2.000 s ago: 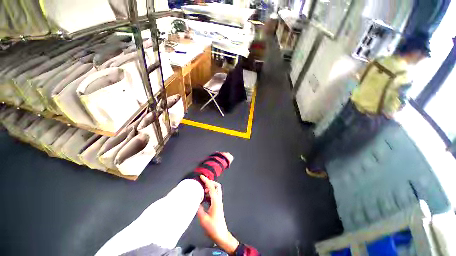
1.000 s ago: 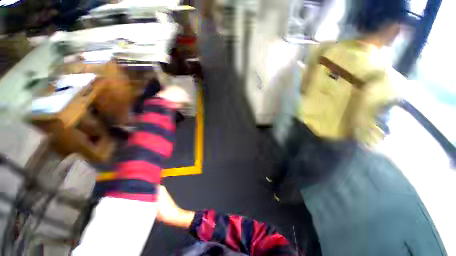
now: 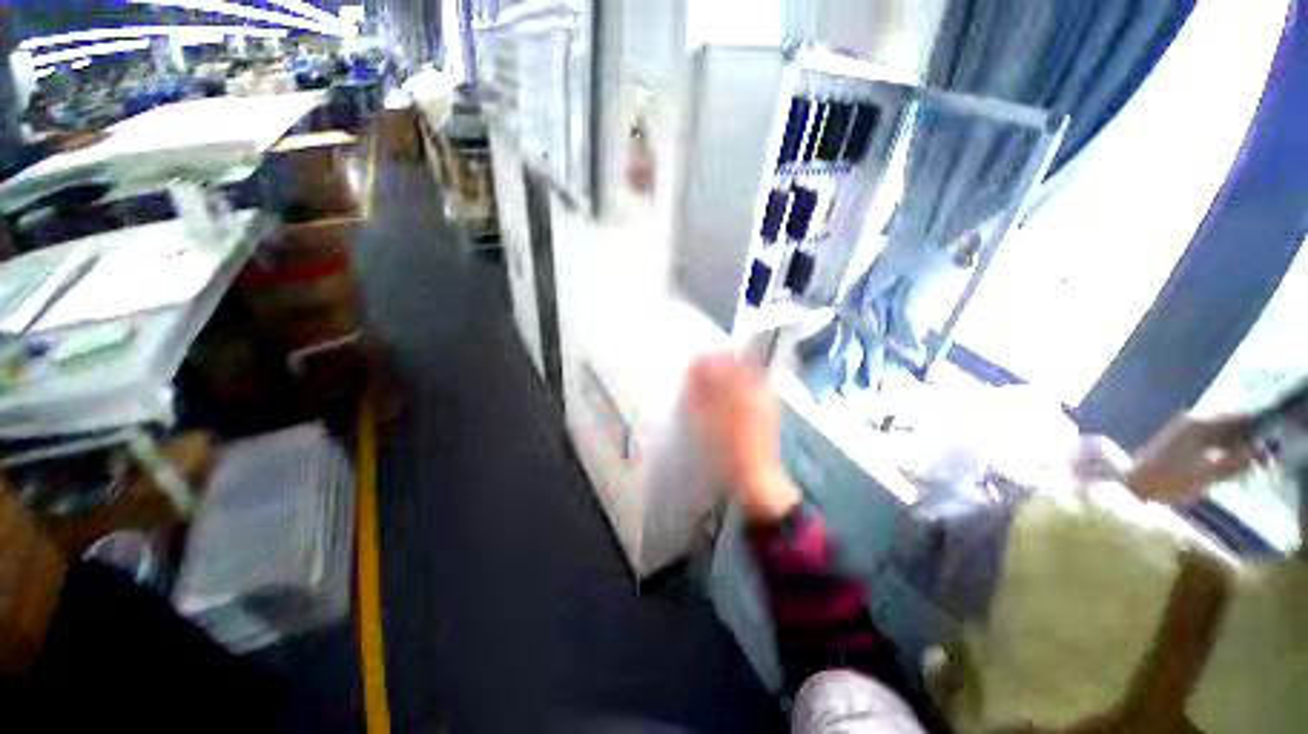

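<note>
My right hand is raised at the centre, in front of a white cabinet and a grey-green one. It is motion-blurred. Its fingers cannot be made out, and whether it touches anything cannot be told. A dark band is at the wrist, with a red and black striped cuff below. My left hand is out of view. Behind, an upright cabinet has its framed door open, with rows of black items inside.
A person in a yellow top is close at the lower right, a hand at a dark object. Worktables and stacked pale sheets are at left. A yellow line runs along the dark floor. Blue-grey curtains hang at the window.
The view has swung right and moved nearer the cabinets. My left arm has left the picture. My right hand has risen from beside the left cuff to the centre.
</note>
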